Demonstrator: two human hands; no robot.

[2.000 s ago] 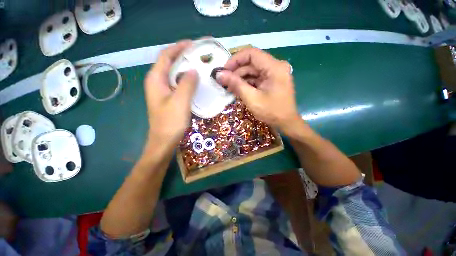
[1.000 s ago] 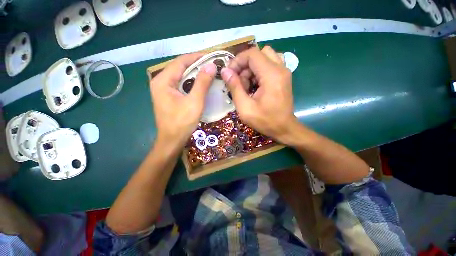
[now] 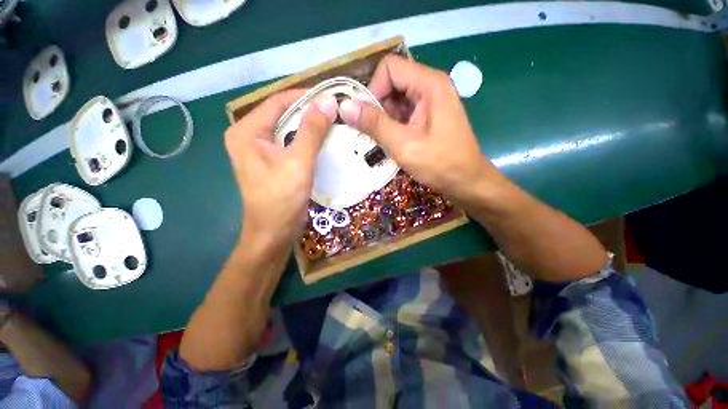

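A white housing (image 3: pixel 345 166) is held over the parts box (image 3: pixel 381 252), its dark round openings at the top and a rectangular cut-out at its right. My left hand (image 3: pixel 275 164) grips its left side, thumb on the inner face. My right hand (image 3: pixel 427 128) grips its upper right, thumb tip at the upper round opening close to my left thumb. Whether an insert lies under the thumbs is hidden. The box holds a heap of copper metal inserts (image 3: pixel 413 201) and several pale ring-shaped inserts (image 3: pixel 322 222).
At left are stacked housings (image 3: pixel 108 249), a single housing (image 3: pixel 100 140), a clear ring (image 3: pixel 163 127) and a white disc (image 3: pixel 148 214). Another disc (image 3: pixel 466 79) lies right of the box. More housings (image 3: pixel 141 32) lie beyond the pale strip (image 3: pixel 511 19). Another person's arm (image 3: pixel 40 351) shows at lower left.
The housing has turned in my hands and sits lower over the box. My right thumb has moved to the upper opening beside my left thumb. The view has shifted slightly.
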